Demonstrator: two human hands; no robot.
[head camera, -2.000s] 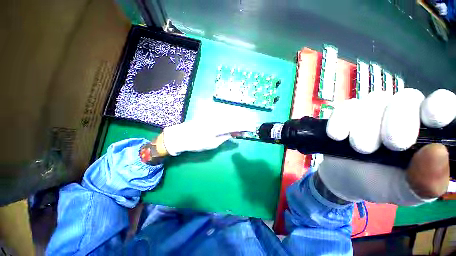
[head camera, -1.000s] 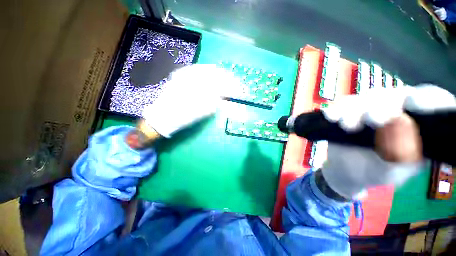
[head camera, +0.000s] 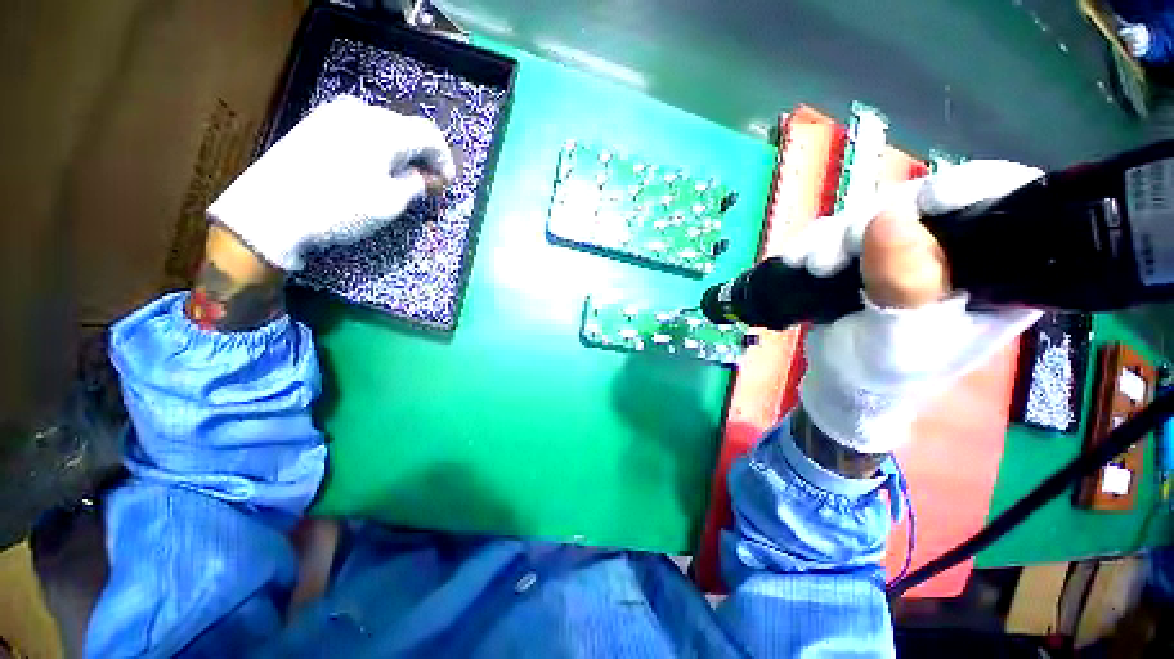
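My left hand (head camera: 341, 180), in a white glove with bare fingertips, is over the black screw tray (head camera: 409, 273); its thumb and fingertips are together among the silvery screws, and whether they pinch one cannot be seen. My right hand (head camera: 901, 258), gloved with a bare thumb, is closed around the black electric screwdriver (head camera: 1030, 238). Its tip points left, over the upper edge of a narrow green circuit board (head camera: 663, 331) on the green mat (head camera: 515, 425). Whether the bit touches the board cannot be told. A block of green boards (head camera: 637, 209) lies behind it.
A cardboard carton (head camera: 116, 155) stands at the left. A red mat (head camera: 959, 515) at the right bears boards (head camera: 860, 155), partly hidden by my right hand. Beyond it are a smaller black tray (head camera: 1053, 373) and a brown fixture (head camera: 1118, 431). A black cable (head camera: 1043, 496) crosses the lower right.
My left hand has left the front board and moved left and up to the screw tray. My right hand has tilted the screwdriver, its rear now higher. The cable and smaller tray have come into view.
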